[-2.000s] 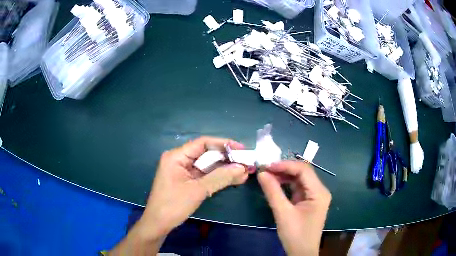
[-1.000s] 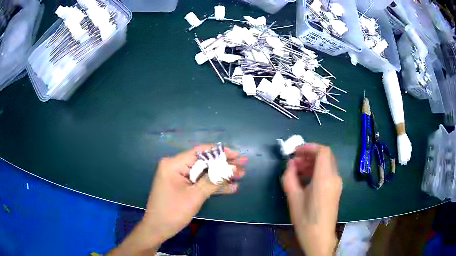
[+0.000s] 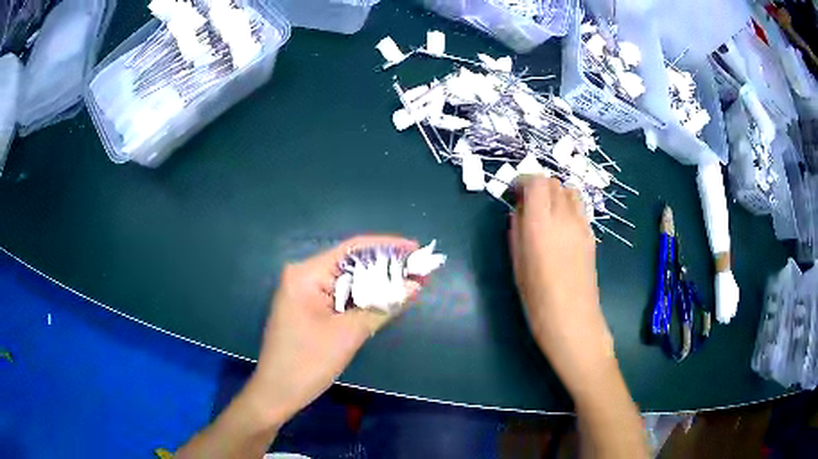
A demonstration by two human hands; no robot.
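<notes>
My left hand is closed around a bundle of tagged pins, white tags side by side, with small dark ends showing above them. One white tag sticks out at the bundle's right. My right hand is at the lower edge of a tangled heap of tagged metal pins. Its fingertips are over the heap and partly hidden behind the hand, so I cannot tell whether they hold a pin.
A clear box of aligned pins stands at the upper left. Open plastic bins stand behind the heap. Blue-handled pliers and a blue pen-like tool, a white wrapped bundle and clear ribbed cases lie on the right.
My right hand has moved from beside my left hand up to the heap. The loose tagged piece near it is gone from the bench. More tags show in my left hand.
</notes>
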